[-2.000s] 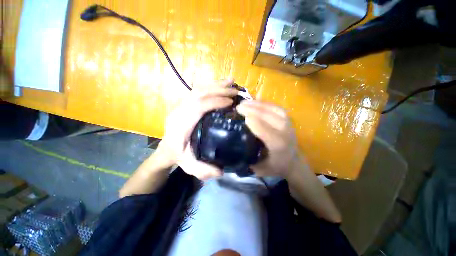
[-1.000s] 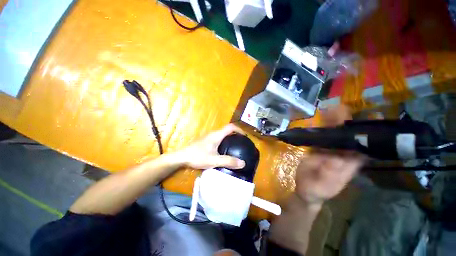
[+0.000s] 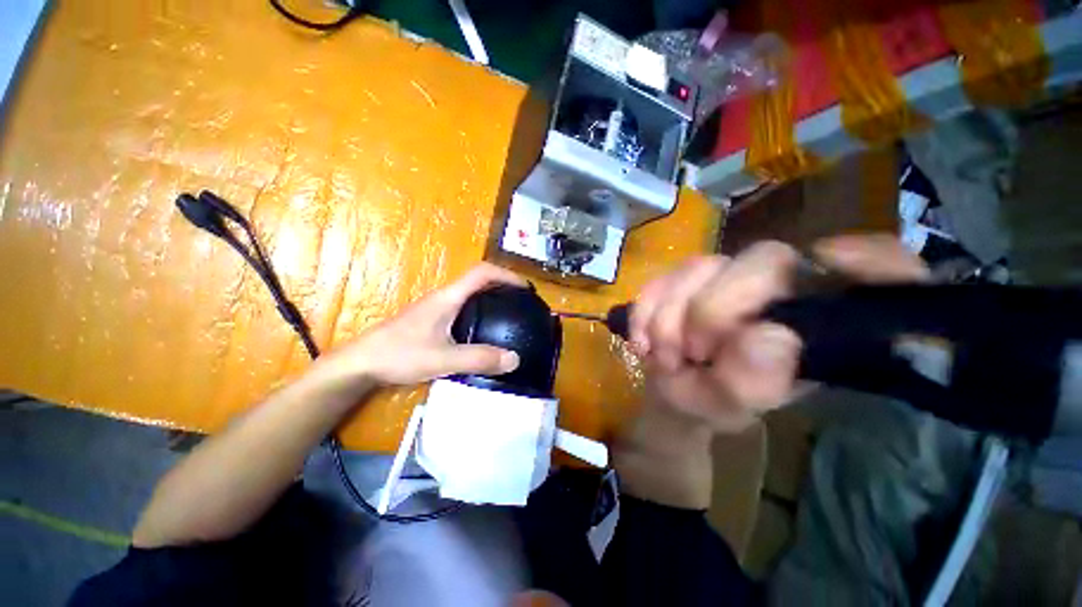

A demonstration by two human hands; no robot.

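A security camera with a black ball head point(image 3: 513, 330) and a white body point(image 3: 484, 443) lies at the bench's near edge, white antennas at its sides. My left hand point(image 3: 433, 338) grips the black head from the left, thumb across its front. My right hand point(image 3: 724, 332) holds the black electric screwdriver point(image 3: 937, 353), which lies level. Its thin driver bit point(image 3: 581, 315) points left and its tip is at the right side of the black head. No screw can be made out. The camera's black pigtail cable point(image 3: 282, 301) runs left over the orange bench.
The grey-white screw feeder point(image 3: 603, 166) stands just behind the camera. A crumpled clear plastic bag point(image 3: 736, 74) lies behind it. A red surface point(image 3: 789, 113) with orange tape strips is at the back right. The orange bench top point(image 3: 392, 166) extends left.
The screwdriver has moved from the feeder's front to the side of the black head, and my right hand has closed around its front part. My left hand still holds the head. The view has shifted.
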